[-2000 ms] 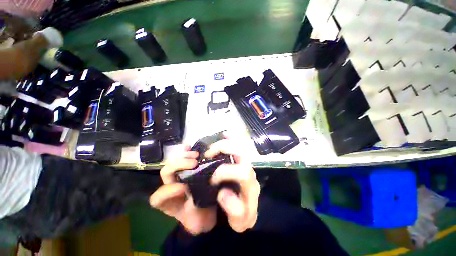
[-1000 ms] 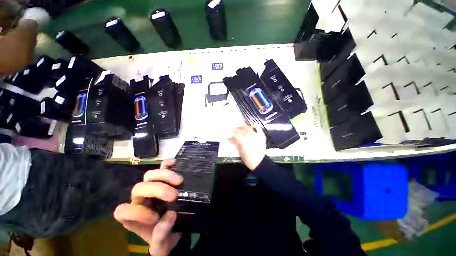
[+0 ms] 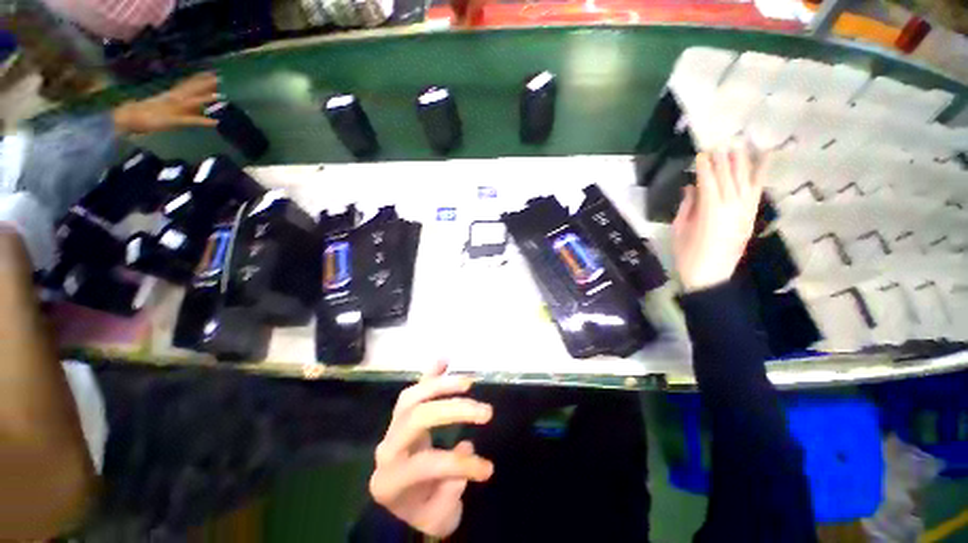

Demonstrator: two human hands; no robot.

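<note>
My left hand (image 3: 430, 456) is in front of the bench edge, fingers curled apart, with nothing in it. My right hand (image 3: 722, 223) lies with extended fingers against the left side of the dense block of open cartons (image 3: 839, 228), black sides with white flaps up. It covers part of the block, and I see no carton gripped in it. A fanned pile of black carton blanks (image 3: 578, 276) with a blue-orange oval picture lies left of my right hand. Two more blank stacks lie further left, one in the middle left (image 3: 366, 276) and one beside the finished cartons (image 3: 249, 270).
Several closed black cartons stand on the green conveyor (image 3: 478, 80) behind the bench. Another person's hand (image 3: 170, 108) reaches to the leftmost one. More closed cartons (image 3: 138, 233) lie at the left. A printed sheet (image 3: 456, 318) covers the bench. A blue stool (image 3: 833, 456) is below right.
The black carton has left my left hand, which is now empty. My right hand has moved from near the blanks right to the open cartons. The conveyor cartons have shifted right in view.
</note>
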